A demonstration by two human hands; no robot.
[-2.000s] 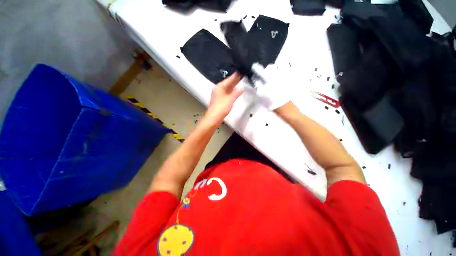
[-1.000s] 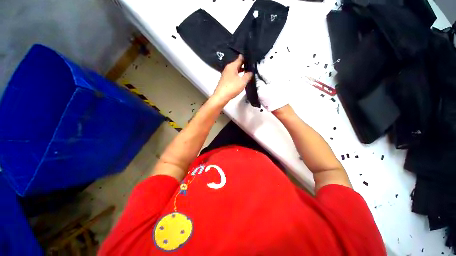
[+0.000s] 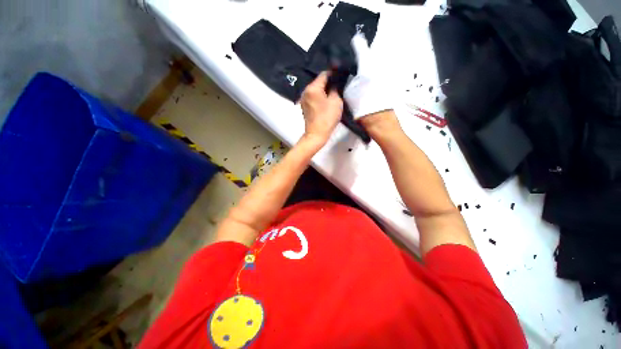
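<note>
A crumpled black sewn piece is between my two hands above the white table, its lower end hanging below my right wrist. My bare left hand is closed on its left side. My right hand, in a white glove, is on its right side, fingers pointing up and away. Two flat black pieces lie just beyond, the left one and the right one, each with a small white mark. The held piece overlaps their near ends, so its outline there is hard to tell.
A large heap of black pieces covers the table's right side. Red thread snips lie between my right hand and the heap. Black offcuts are scattered on the white table. A blue bin stands on the floor at left, beside yellow-black tape.
My gloved hand has moved up, from beside the strip's lower end to its upper part, fingers now extended. My left hand stays on the piece. The view has shifted slightly.
</note>
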